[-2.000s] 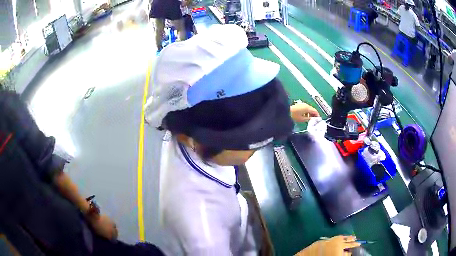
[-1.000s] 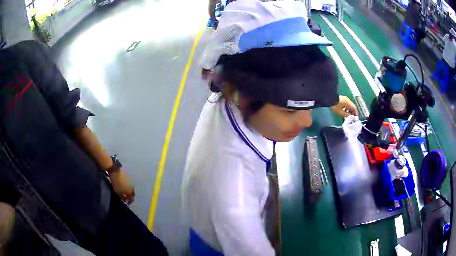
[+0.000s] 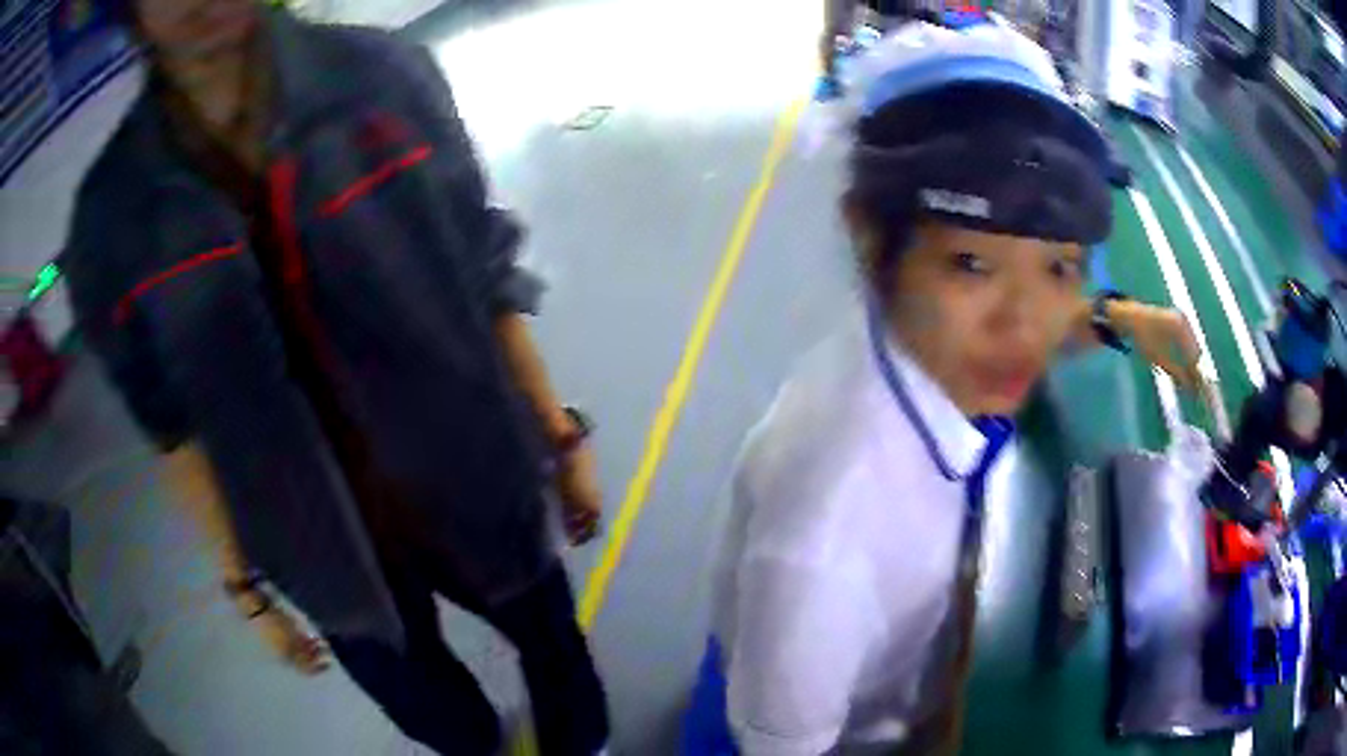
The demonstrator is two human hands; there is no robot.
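Neither of my hands is in view. On the green bench [image 3: 1027,672] at the right, a narrow metal strip [image 3: 1081,547] lies left of a dark, shiny work pad [image 3: 1167,591]. A black microscope [image 3: 1285,428] with a teal top stands at the right edge, blurred. A red holder [image 3: 1238,544] and a blue parts box [image 3: 1267,628] are beside the pad. A seated person's hand [image 3: 1167,337] reaches over the bench, above a blurred white wipe [image 3: 1189,446]; whether it holds the wipe is unclear.
The seated person [image 3: 842,547], in a white shirt and cap, is close in front. A person in a dark jacket [image 3: 333,325] stands at the left. Another dark sleeve [image 3: 59,635] shows at the lower left edge. A yellow line [image 3: 687,369] crosses the grey floor.
The view has swung left, so the bench sits further right. The seated person's face has turned towards me. The standing person in the dark jacket shows more fully.
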